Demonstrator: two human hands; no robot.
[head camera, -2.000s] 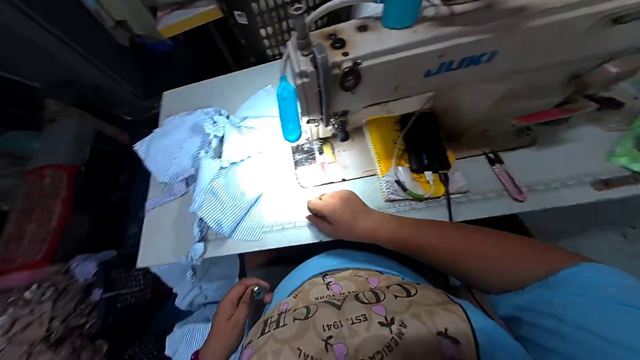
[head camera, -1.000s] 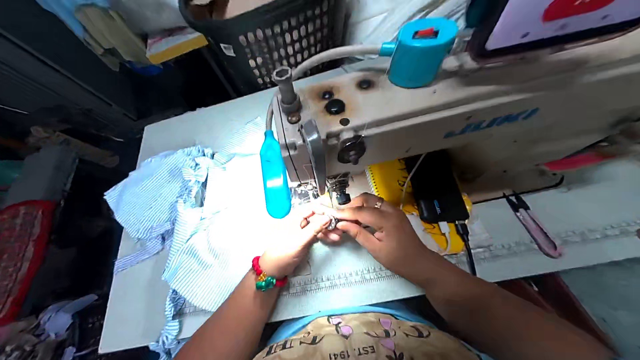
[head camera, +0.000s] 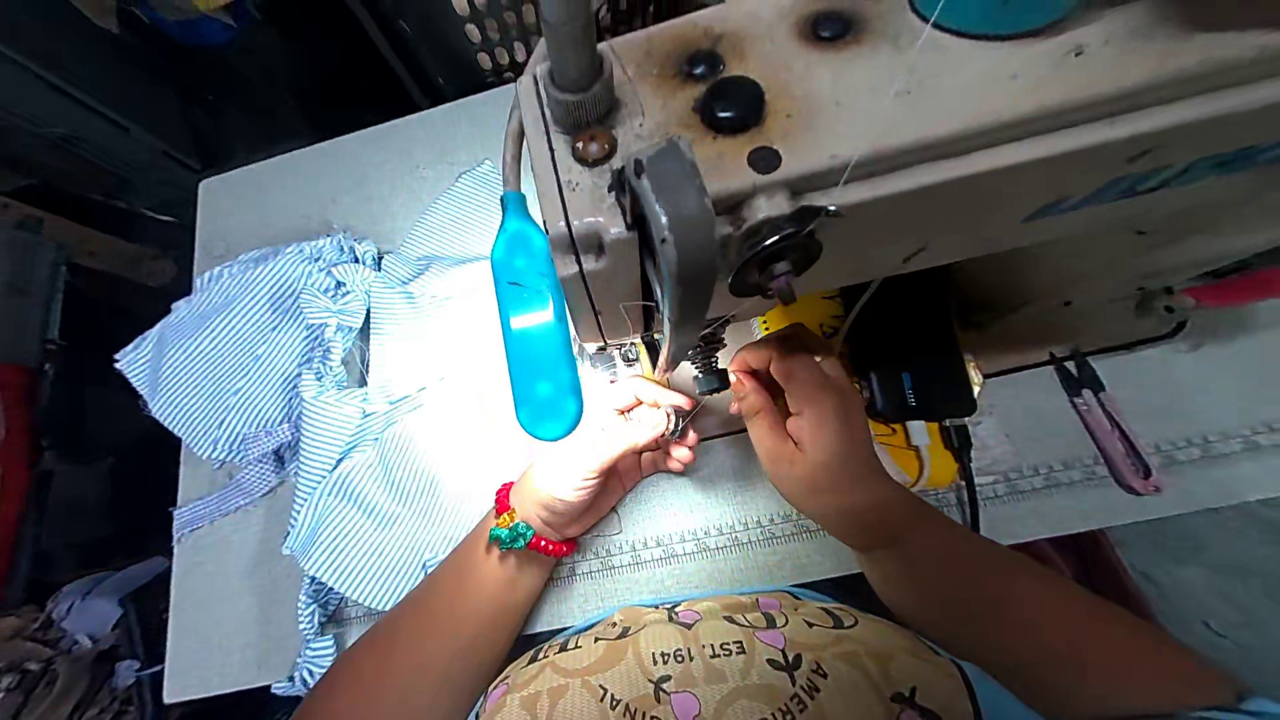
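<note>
Below the needle area of an industrial sewing machine (head camera: 1000, 190), my left hand (head camera: 610, 450) holds a small dark metal bobbin case (head camera: 681, 424), palm partly up. A thin thread runs up from it toward my right hand (head camera: 805, 430), whose thumb and index finger are pinched together beside the machine's black spring-loaded tension knob (head camera: 711, 380). Whether the thread is between those fingertips is hard to tell. Blue-and-white striped fabric (head camera: 370, 430) with gathered strips lies left of the hands, partly under bright light. A blue lamp (head camera: 535, 320) hangs over my left fingers.
Pink-handled thread snips (head camera: 1110, 425) lie on the table (head camera: 240, 600) at the right. A black power bank (head camera: 910, 350) with cables rests on a yellow item (head camera: 915, 455) under the machine arm. A measuring tape (head camera: 690, 545) runs along the front edge. A perforated basket (head camera: 490, 40) stands behind.
Two seconds ago my left hand was below the table edge and my right lay on the table. Both came together near the needle; now they are slightly apart. The view has moved closer to the machine.
</note>
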